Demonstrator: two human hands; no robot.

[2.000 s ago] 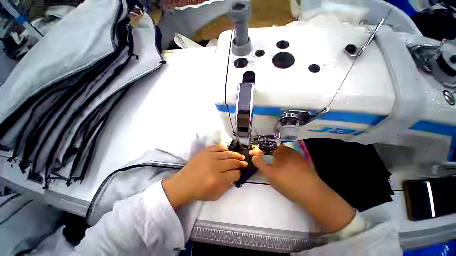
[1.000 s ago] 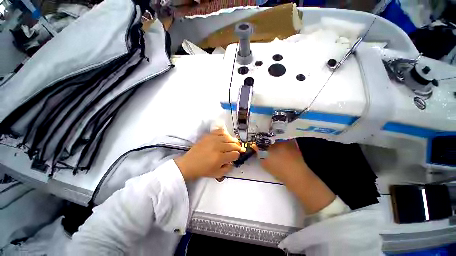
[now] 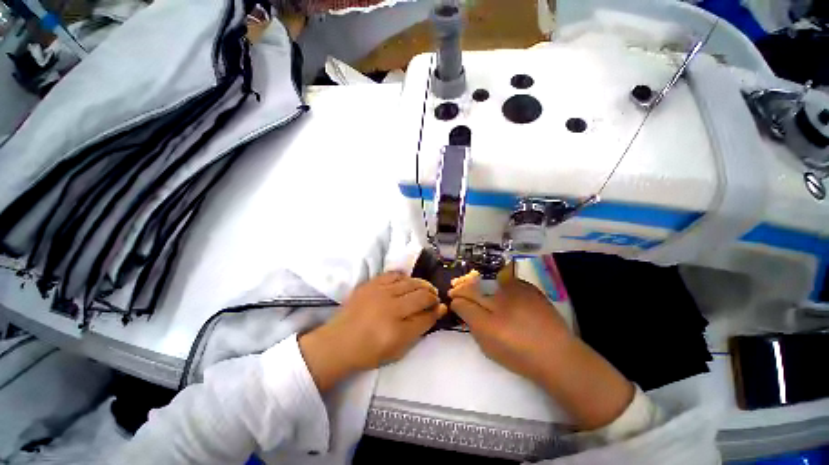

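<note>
A small black fabric piece (image 3: 440, 272) lies under the presser foot and needle (image 3: 447, 252) of the white sewing machine (image 3: 582, 136). My left hand (image 3: 377, 318) presses on its left side, fingertips just in front of the needle. My right hand (image 3: 504, 322) holds its right side, fingertips close to the left ones. A grey-white garment panel (image 3: 264, 329) with black edging lies under and beside my left hand and forearm. The fingers cover much of the black piece.
A thick stack of black-edged panels (image 3: 118, 173) lies at the left. Right of my hands are a pink and blue item (image 3: 553, 278), a stack of cut black pieces (image 3: 627, 318) and a smartphone (image 3: 780, 371). A measuring scale (image 3: 473, 434) runs along the front edge.
The view has shifted. Both hands have drawn slightly back from the needle, and more of the black piece shows between the fingertips and the presser foot.
</note>
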